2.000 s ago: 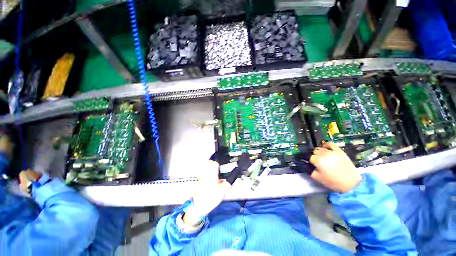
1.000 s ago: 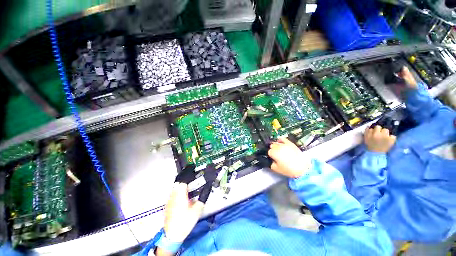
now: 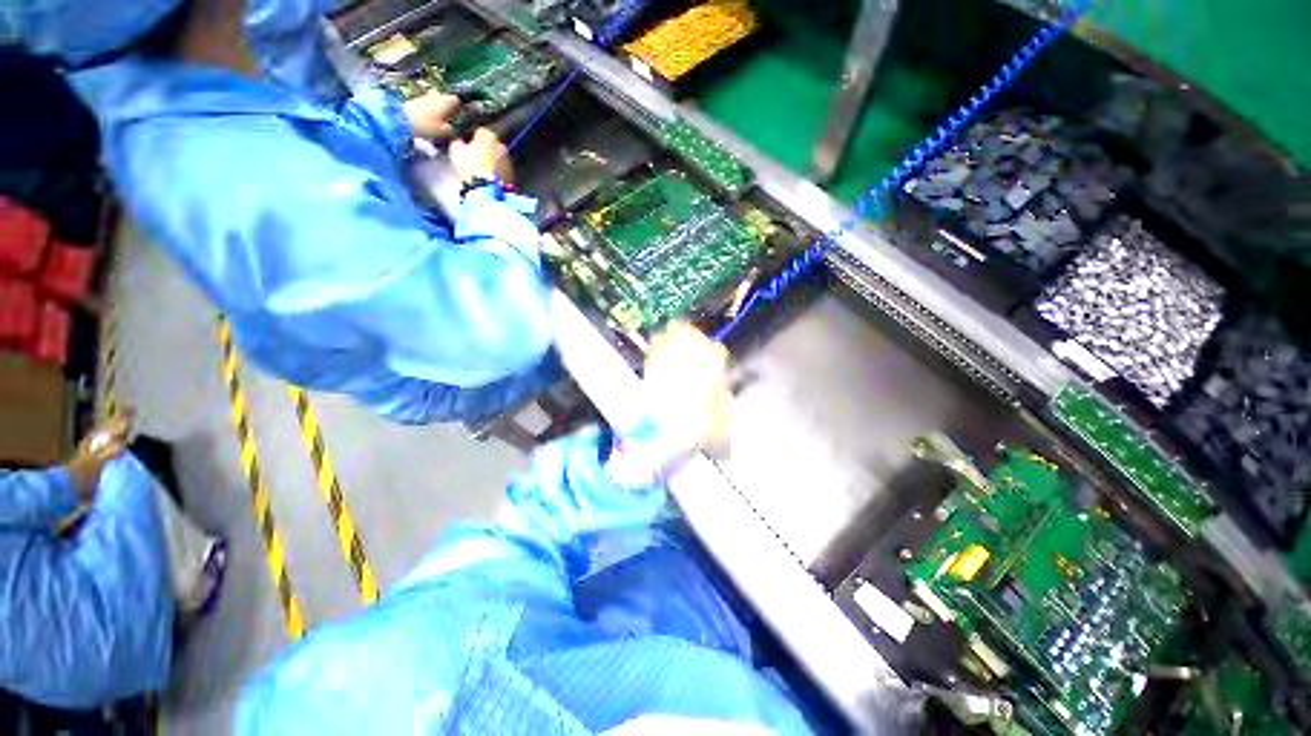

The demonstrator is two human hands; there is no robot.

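Note:
My left hand is over the conveyor's front rail, near the front right corner of a black carrier holding a green circuit board. The hand is overexposed and blurred, and its fingers and anything in them cannot be made out. My right hand is not in view. Another green circuit board with a yellow part lies in a black carrier at the lower right. A narrow green board strip lies on the rail behind it.
A person works at a further board at upper left. Bins of dark blocks and light blocks stand behind the line. A blue coiled cord crosses the view. Another person is at lower left, beyond floor tape.
The view has swung left along the line. My left hand has moved from the board in front of me to the carrier on the left. My right hand has left the picture.

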